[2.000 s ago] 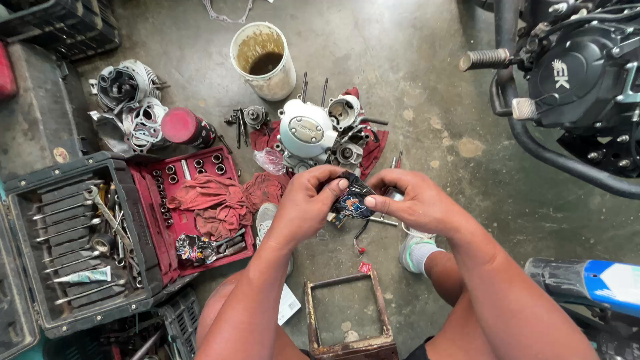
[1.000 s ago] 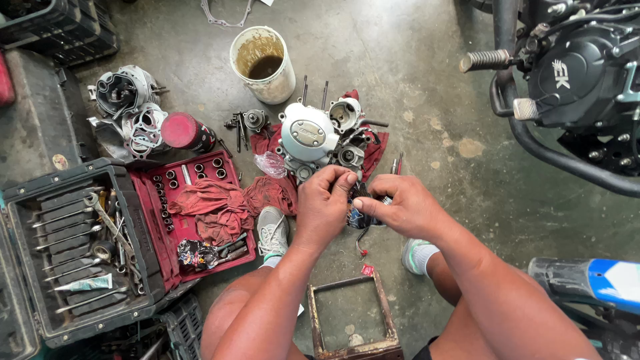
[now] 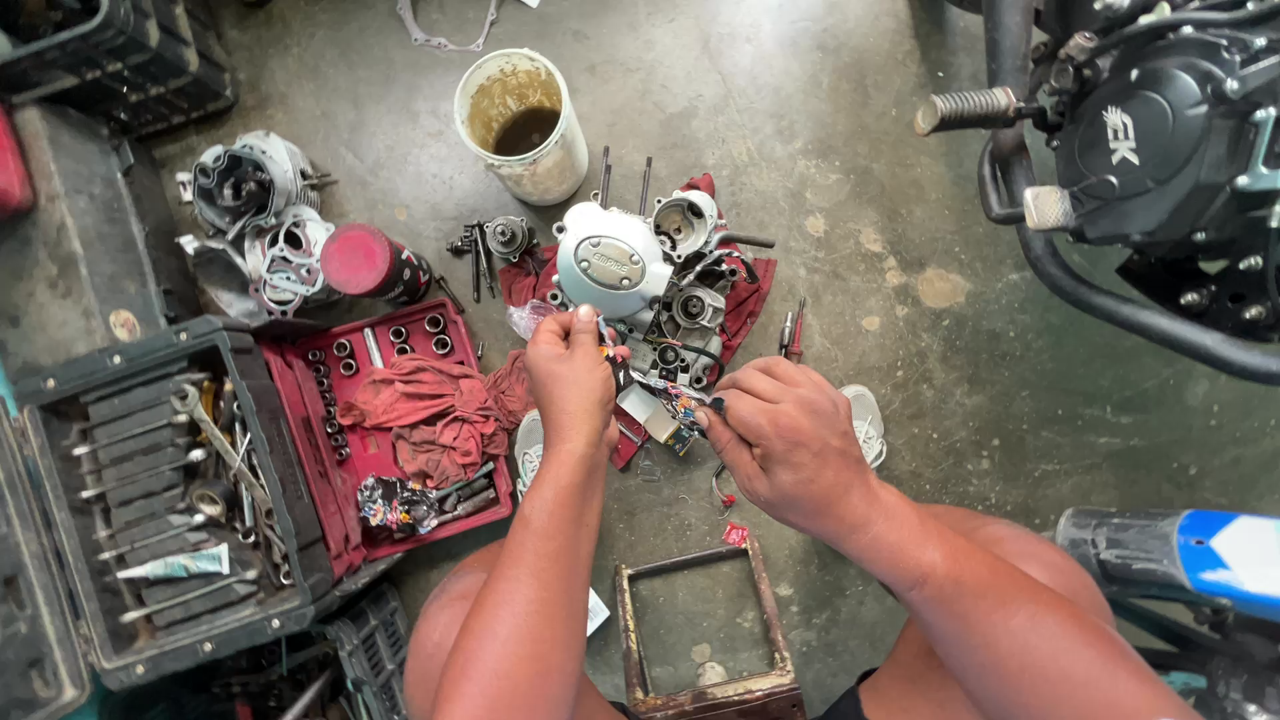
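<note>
My left hand pinches a small light-coloured piece at its fingertips and has a patterned dark strip against its fingers. The colourful patterned strip stretches across to my right hand, whose thumb and forefinger grip its other end along with a small black part. Just beyond my hands, a motorcycle engine with a silver side cover rests on a red cloth. A small open white box shows below the strip; whether a hand touches it, I cannot tell.
An open tool case and a red socket tray with red rags lie left. Beyond the engine stands a dirty white bucket. A rusty metal frame is between my legs; a motorcycle stands right.
My hands were close together over the small part and are now apart, with the patterned strip spanning between them. The open white box has come into sight.
</note>
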